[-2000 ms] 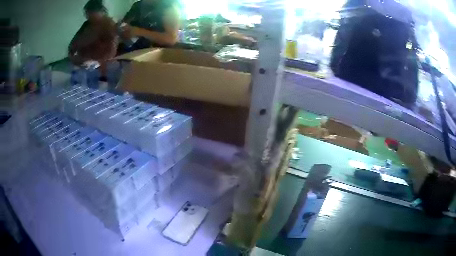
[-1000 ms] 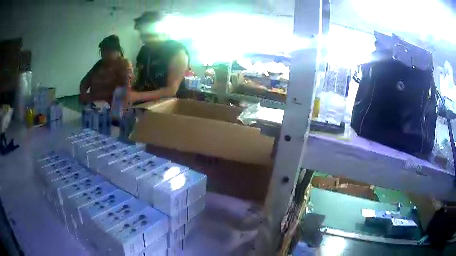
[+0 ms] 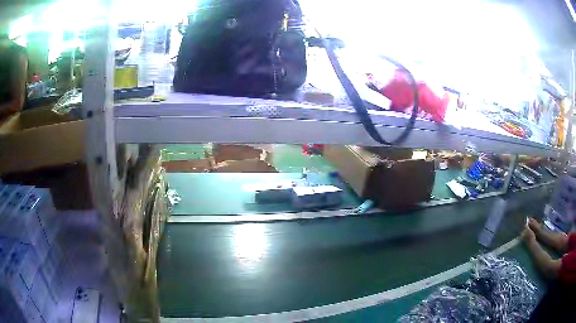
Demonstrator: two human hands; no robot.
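Neither of my hands is in view. The wide dark green conveyor belt [image 3: 303, 265] runs across in front of me. One pale upright box [image 3: 492, 222] is on it at the far right. Stacked white-blue retail boxes [image 3: 25, 252] are cut off by the left edge. A flat white phone-like rectangle [image 3: 86, 305] with camera-like circles lies at the bottom left, partly cut off. Low grey-white boxes [image 3: 316, 196] lie across the belt.
A metal post [image 3: 101, 126] and upright cardboard sheets [image 3: 140, 233] stand left. A shelf [image 3: 240, 129] holds a black bag [image 3: 243, 50] with a hanging strap. An open brown carton [image 3: 401, 183] sits beyond the belt. Another person's hands [image 3: 537, 236] are right, near a silvery tangled heap [image 3: 502, 284].
The view has swung right, so the box stacks and brown carton have shifted to the left edge. The belt, red bag, silvery heap and another person's arms have come into view.
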